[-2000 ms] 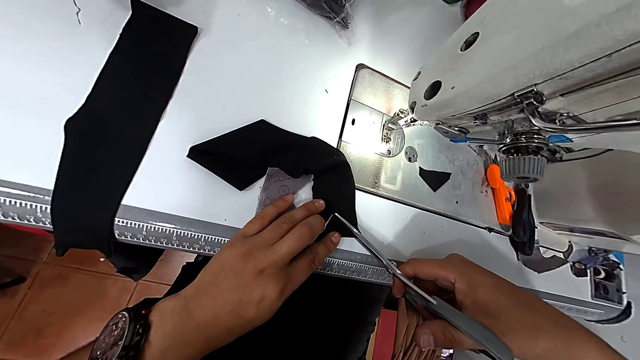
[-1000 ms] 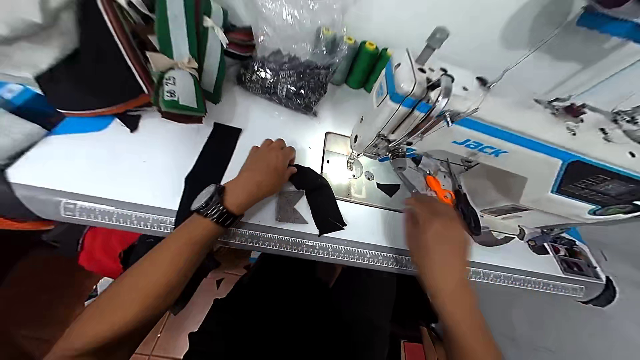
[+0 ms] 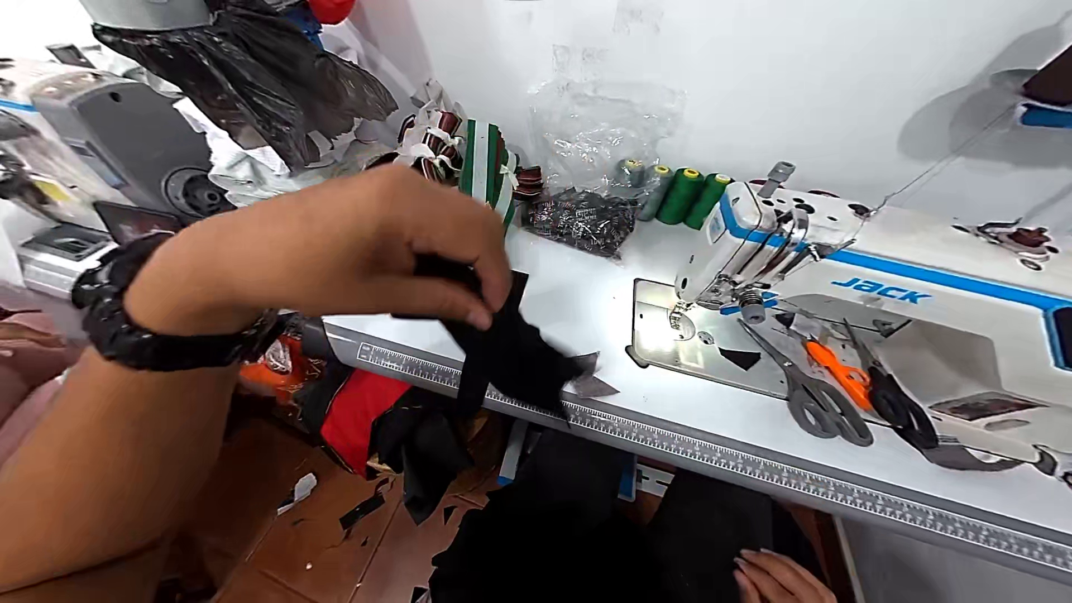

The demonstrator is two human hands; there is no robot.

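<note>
Raised over the table's left part, my left hand (image 3: 419,251) pinches a piece of black fabric (image 3: 528,360) that hangs from its fingers. Another strip of black fabric (image 3: 475,368) lies behind it over the table edge, partly covered. A small grey fabric scrap (image 3: 593,378) rests near the ruler. At the bottom, my right hand (image 3: 779,578) is only partly in view, fingers near the dark cloth on my lap; its palm is hidden. Grey-handled scissors (image 3: 816,402) lie on the sewing machine bed.
The white sewing machine (image 3: 879,285) stands at right, with orange-handled snips (image 3: 837,373) and black-handled scissors (image 3: 900,410) beside it. A ruler (image 3: 670,448) runs along the table edge. Green thread cones (image 3: 680,197) and a plastic bag of labels (image 3: 582,219) stand behind. Fabric pieces (image 3: 364,414) hang below left.
My left hand has lifted the black fabric off the table. The grey-handled scissors, in my right hand earlier, now lie on the machine bed, and that hand has moved down to my lap.
</note>
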